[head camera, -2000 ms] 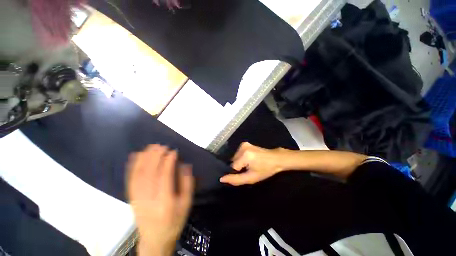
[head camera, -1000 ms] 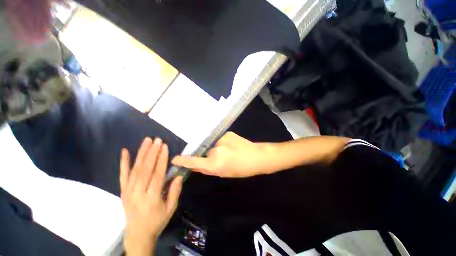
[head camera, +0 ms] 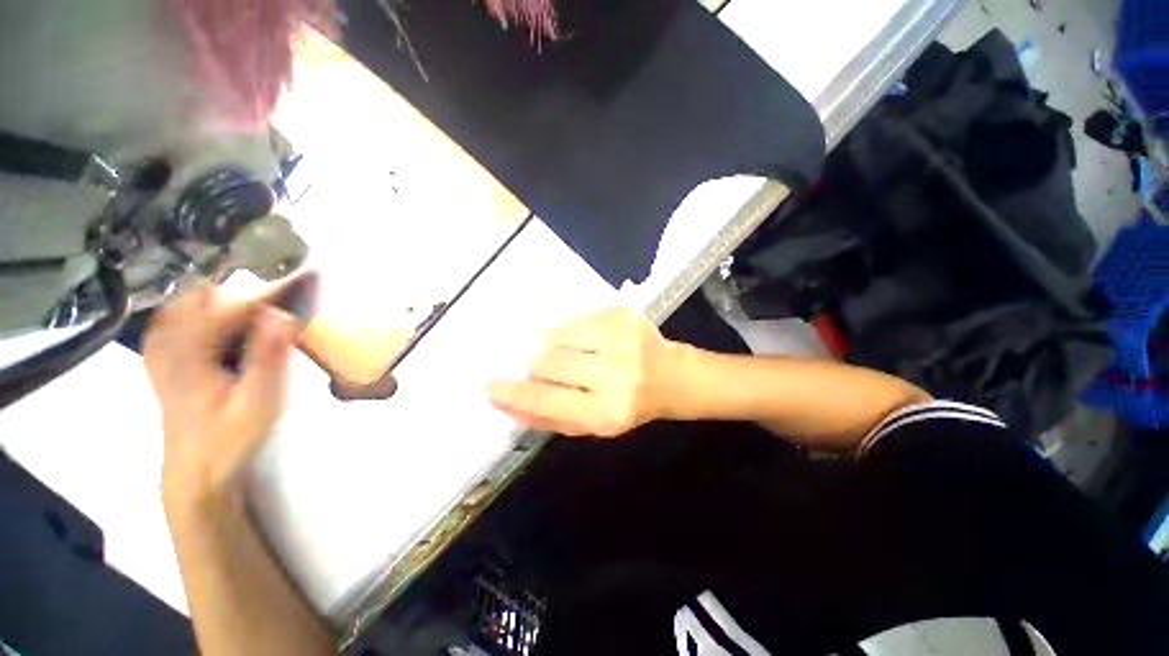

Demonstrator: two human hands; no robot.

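Observation:
My left hand (head camera: 212,378), blurred, is below the sewing machine head (head camera: 224,212). Black fabric (head camera: 298,297) shows between its thumb and fingers, and the hand appears closed on it; most of this fabric is hidden. My right hand (head camera: 583,378) lies at the table's front edge, palm down, fingers loosely bent and slightly apart, with nothing visible in it. The bright bed plate (head camera: 385,192) and its dark seam show between the hands. A small dark patch (head camera: 364,386) is at the plate's near corner.
A black cut piece with a concave end (head camera: 577,141) lies flat beyond the bed plate. Another dark piece (head camera: 64,551) is at lower left. Pink-red threads (head camera: 244,51) hang by the machine. A black fabric heap (head camera: 936,218) and blue crates (head camera: 1141,308) are at right.
The black panel no longer lies across the table under my hands, and white tabletop shows there. My left hand has moved up and left to the machine head. My right hand has moved slightly right.

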